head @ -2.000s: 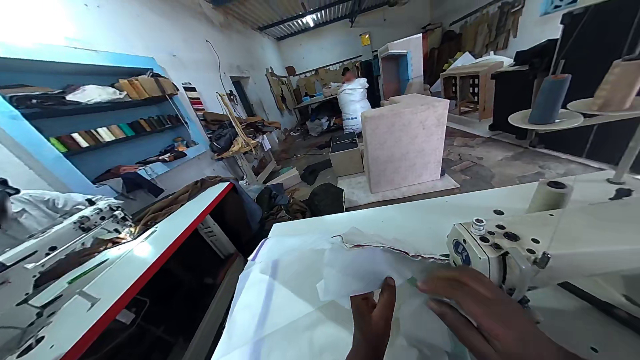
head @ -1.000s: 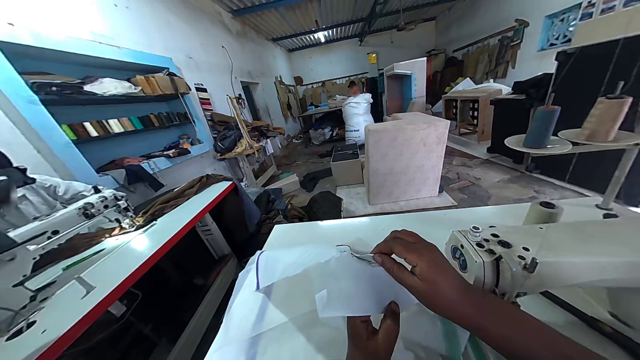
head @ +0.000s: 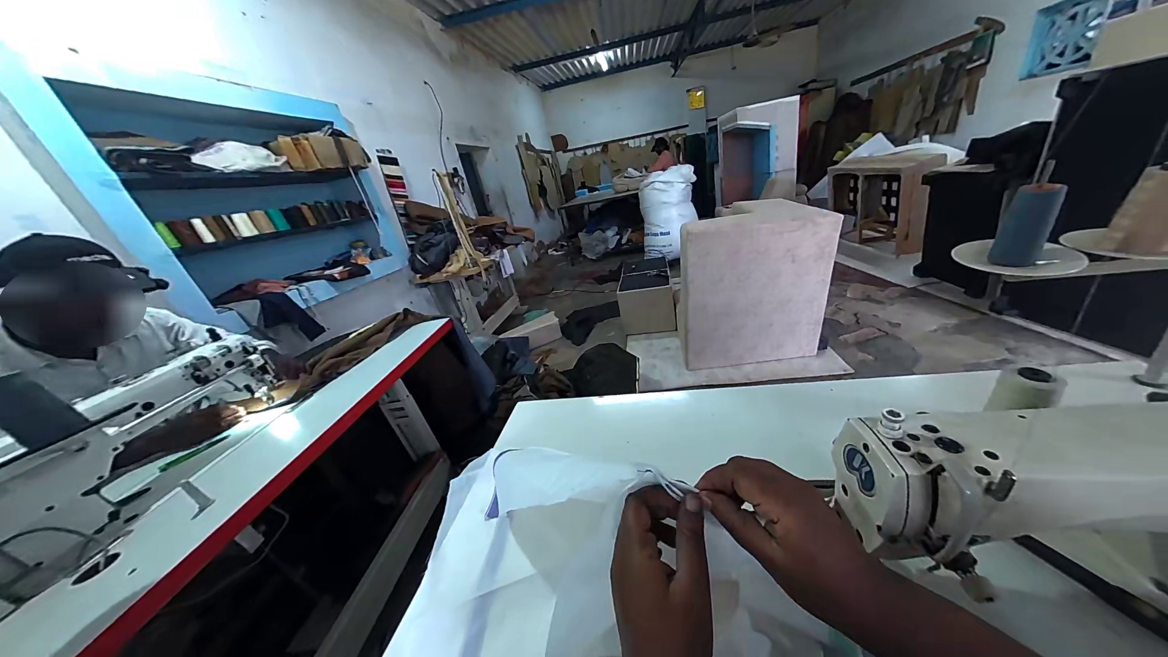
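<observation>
White fabric (head: 547, 529) lies over the front of the white sewing table (head: 584, 424) and hangs down toward me. My left hand (head: 664, 566) pinches the gathered edge of this fabric between thumb and fingers. Close beside it, my right hand (head: 776, 529) has its thumb and forefinger closed on the same edge, the fingertips of both hands nearly touching. The head of an industrial sewing machine (head: 903, 484) stands just right of my right hand. What lies under the hands is hidden.
A thread cone (head: 1024, 388) stands behind the machine, with a blue thread cone (head: 1027, 224) on a stand. At left, a person (head: 82, 310) sits at another sewing machine (head: 137, 411) on a red-edged table (head: 301, 456). An upholstered block (head: 757, 283) stands beyond my table.
My left hand has come up to the fabric's edge and pinched it beside my right hand. The person at left has come further into view.
</observation>
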